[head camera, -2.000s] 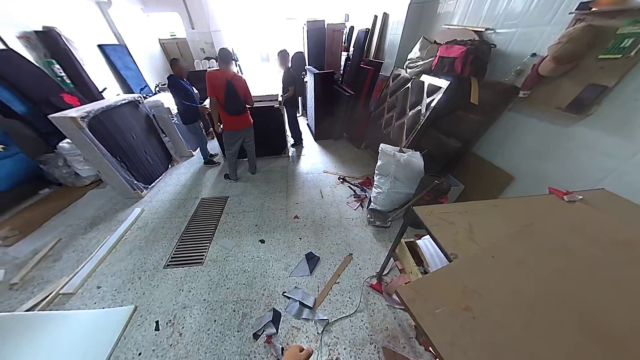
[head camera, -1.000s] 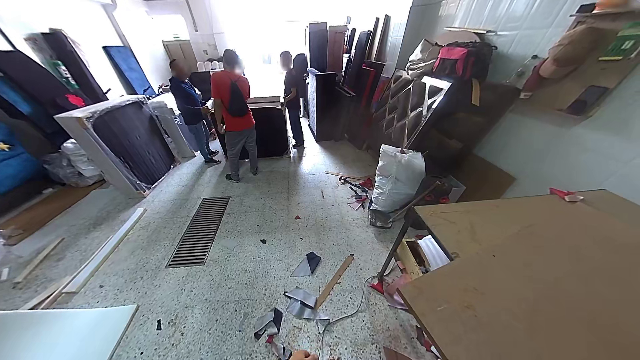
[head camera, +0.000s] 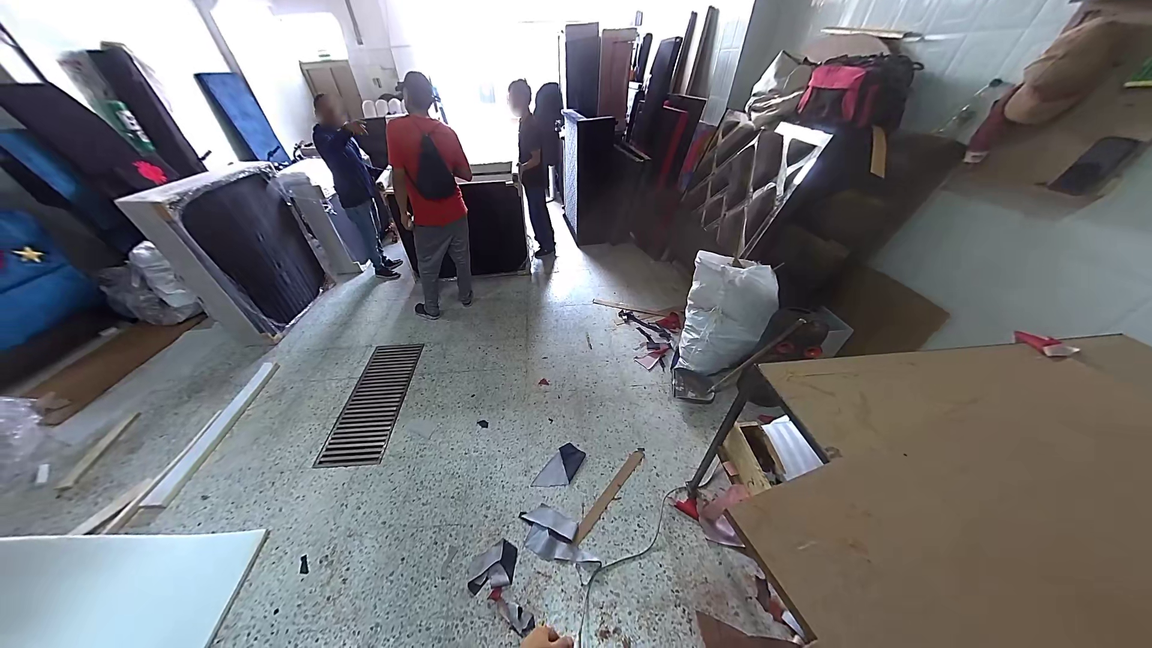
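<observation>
Only a small part of my left hand (head camera: 547, 639) shows at the bottom edge, just left of the middle; whether it holds anything cannot be seen. My right hand is out of view. Nearest to the visible hand are grey and black fabric scraps (head camera: 493, 567) on the speckled floor, with a thin cord (head camera: 641, 551) just right of it. Beyond the scraps a narrow wooden strip (head camera: 612, 495) lies slantwise. To the right stands a table with a brown board top (head camera: 954, 468), a red-handled tool or scrap (head camera: 1046, 344) near its far edge.
Several people stand around a dark upholstered piece (head camera: 490, 229) at the back. A floor grate (head camera: 371, 405), white panel (head camera: 126, 585) and wooden strips (head camera: 211, 436) lie left. A white sack (head camera: 727, 306) stands beyond the table. A wrapped frame (head camera: 193, 261) leans at left.
The person in dark blue at the back now has an arm raised and stretched toward the right; earlier the arm was lower. The floor scraps and table things have not moved.
</observation>
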